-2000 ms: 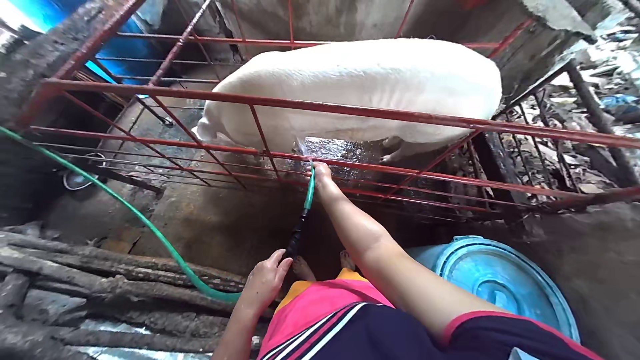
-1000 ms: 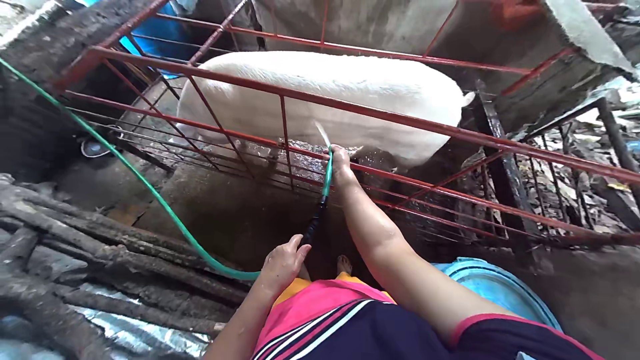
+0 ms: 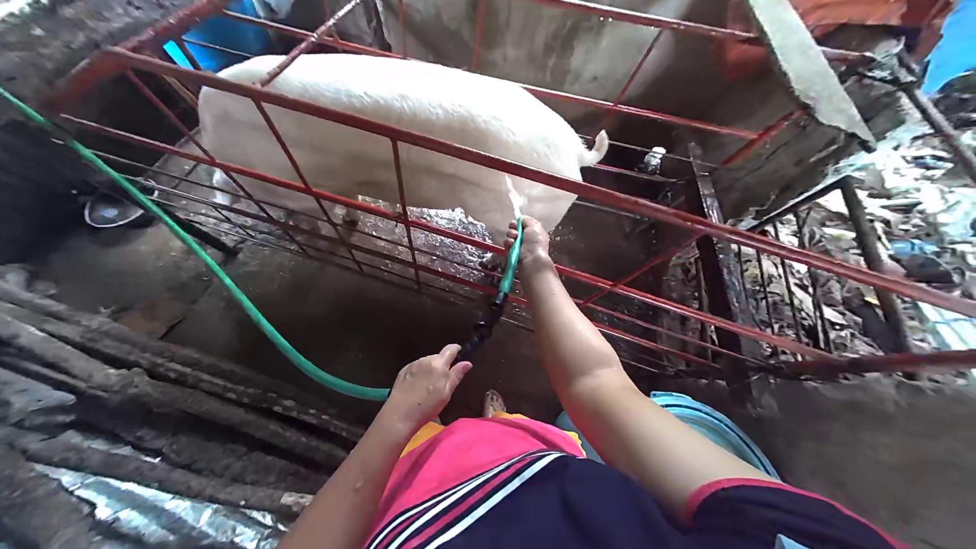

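Observation:
A green garden hose (image 3: 255,316) curves from the upper left down to my left hand (image 3: 427,385), which is closed around it near a black fitting (image 3: 482,333). Beyond the fitting, my right hand (image 3: 528,238) grips the short green end of the hose at the pen's bars. Water (image 3: 513,194) sprays from that end onto the rear flank of a large white pig (image 3: 396,99). The pig stands side-on behind the red metal railing (image 3: 450,152), its curled tail at the right; its head is hidden at the left. Wet floor (image 3: 435,232) shines beneath its belly.
Wooden poles (image 3: 152,381) lie stacked at lower left. A metal bowl (image 3: 113,210) rests on the floor at left. A blue plastic container (image 3: 709,419) stands by my right arm. A dark metal post (image 3: 717,267) rises at the pen's right, with litter and dry leaves (image 3: 831,297) beyond.
The water jet now lands nearer the pig's rump, where earlier it fell around the belly. The pig's tail, unseen two seconds ago, shows now. Both hands have kept their hold on the hose.

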